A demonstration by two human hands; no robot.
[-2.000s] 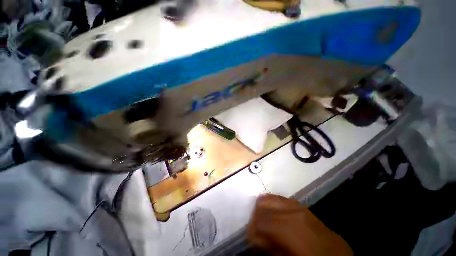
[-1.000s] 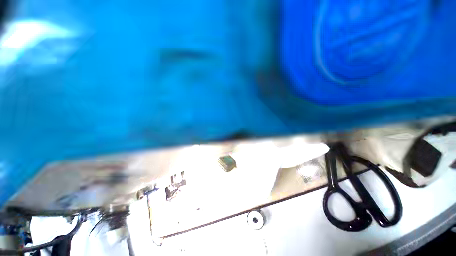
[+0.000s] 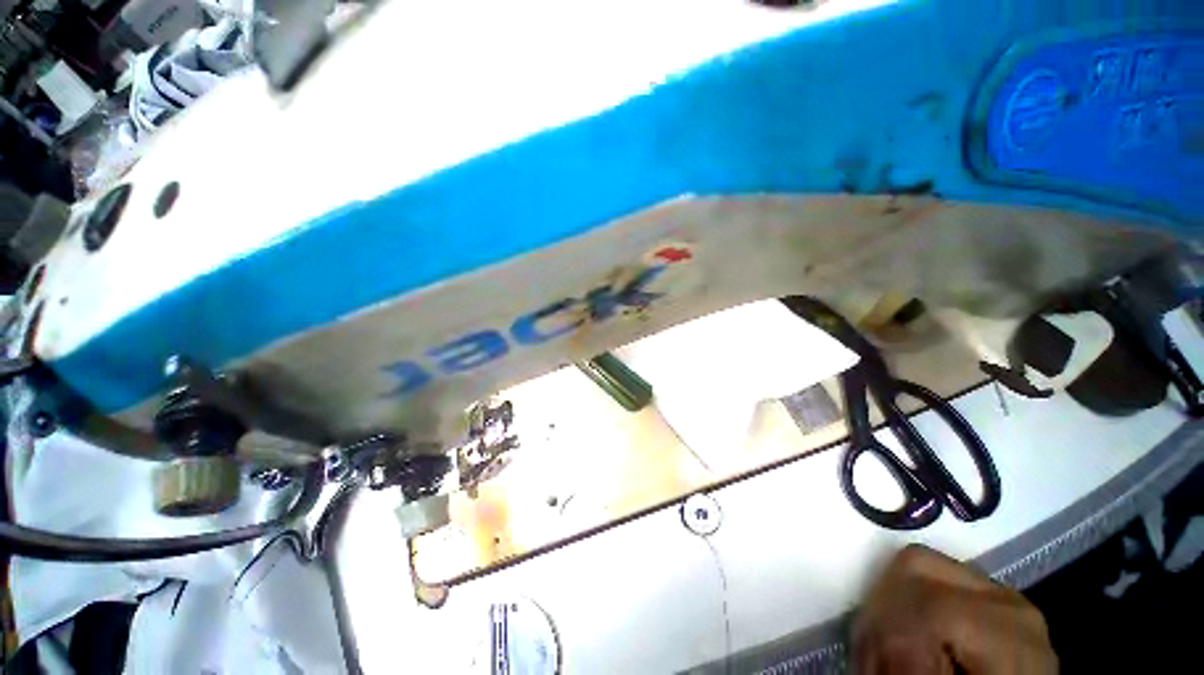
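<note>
My right hand (image 3: 951, 620) is at the table's front edge, lower right, cut off by the bottom of the picture. It is blurred with the fingers curled; whether it holds anything cannot be seen. My left hand is not in view. The white and blue JACK machine head (image 3: 528, 317) crosses the view. A coin-like metal disc, perhaps a bobbin (image 3: 701, 513), lies on the table beside the bed edge, with a fine thread running down from it. The green screwdriver (image 3: 617, 380) lies on the tan bed (image 3: 601, 481). A striped strip, perhaps needles (image 3: 501, 640), lies near the front edge.
Black-handled scissors (image 3: 911, 493) lie under the arm, beside a white scrap (image 3: 739, 353). A round knurled knob (image 3: 197, 485) projects at the head's left end. Pale cloth (image 3: 79, 495) is heaped left. A dark rounded object (image 3: 1120, 373) lies at right.
The view swung close over the blue machine side and back. My hand, at the front edge two seconds ago and unseen one second ago, shows again farther right relative to the disc.
</note>
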